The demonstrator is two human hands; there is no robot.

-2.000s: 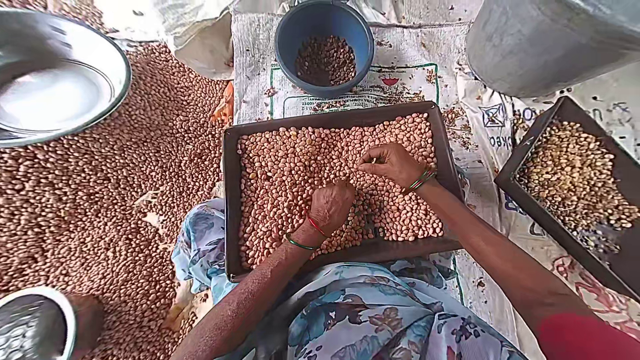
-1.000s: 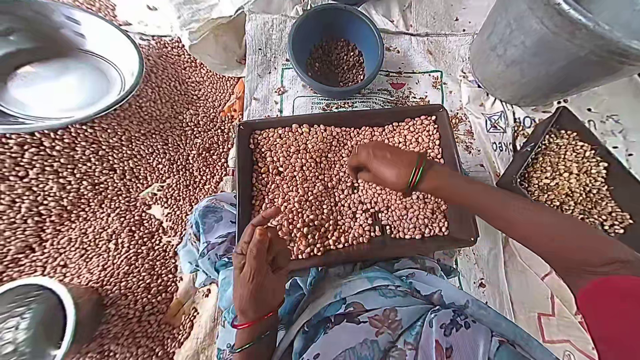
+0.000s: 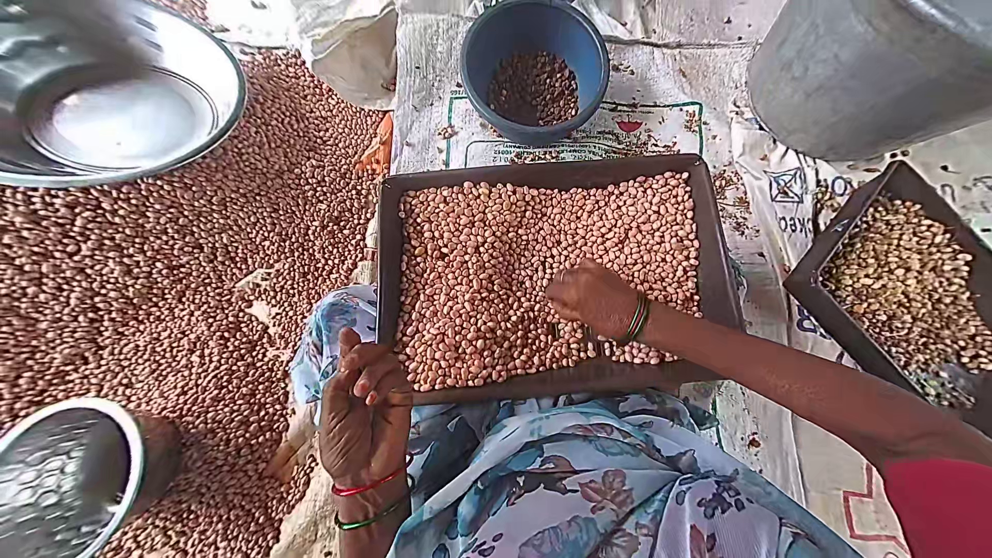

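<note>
A dark rectangular tray (image 3: pixel 717 256) rests across my lap, spread with pinkish-brown nuts or beans (image 3: pixel 480 271). My right hand (image 3: pixel 595 298) is over the right middle of the tray, fingers curled down at the nuts; whether something is pinched between them is hidden. My left hand (image 3: pixel 366 411), palm up with fingers partly bent, is at the tray's lower left corner, and I cannot tell whether it holds a small piece. Beyond the tray's far edge stands a blue bowl (image 3: pixel 474 70) with darker pieces (image 3: pixel 535 89) in it.
Loose nuts (image 3: pixel 178 287) cover the floor at left, with a metal basin (image 3: pixel 225 116) on them and a metal pot (image 3: pixel 136 457) lower down. A second dark tray (image 3: pixel 833 240) of paler pieces lies at right, below a large grey bucket (image 3: pixel 860 77). Woven sacks (image 3: pixel 763 372) are spread underneath.
My left hand was over the nuts in the middle of the tray two seconds ago and is now at its lower left corner. My right hand has moved a little nearer to me.
</note>
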